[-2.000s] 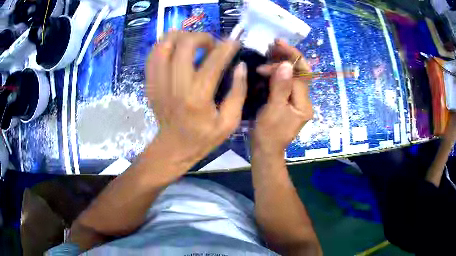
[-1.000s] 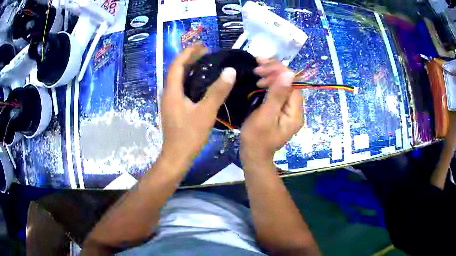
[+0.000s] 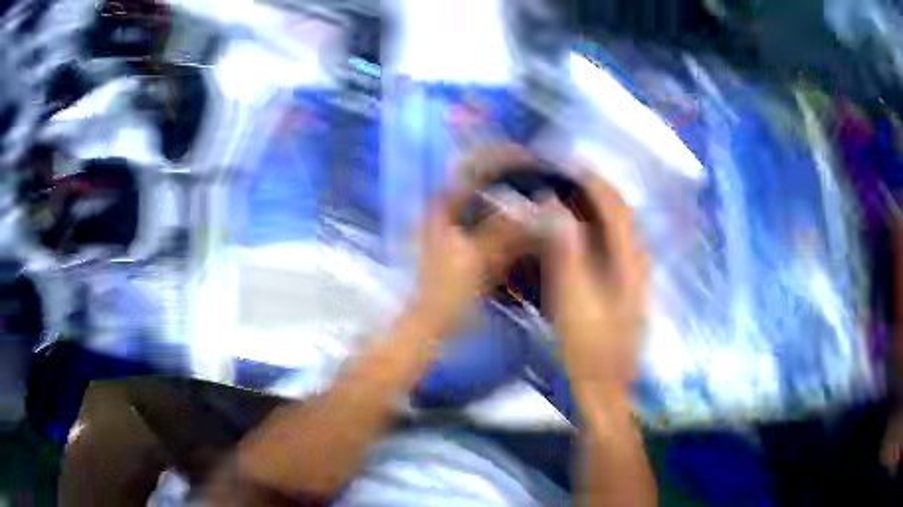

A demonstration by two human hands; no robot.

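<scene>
The picture is strongly blurred. A black round module point(image 3: 528, 276) is held between my two hands near the middle, over the blue sheeting. My left hand point(image 3: 462, 243) grips its left side and my right hand point(image 3: 601, 267) curls round its right side. A pale part shows at its top between the fingers, too blurred to name. A short bit of orange wire shows below the fingers. A white housing point(image 3: 644, 124), blurred, lies beyond my right hand. Most of the module is hidden by my fingers.
White housings with black interiors point(image 3: 94, 208) crowd the left side. Blue printed sheeting point(image 3: 282, 188) covers the bench. A brown cardboard box point(image 3: 114, 446) stands below the left table edge. Part of another person's arm point(image 3: 894, 441) shows at the far right edge.
The view has shifted and blurred, so the bench things sit further right and lower. Both hands are closer together round the module, and the long coloured leads on the right no longer show.
</scene>
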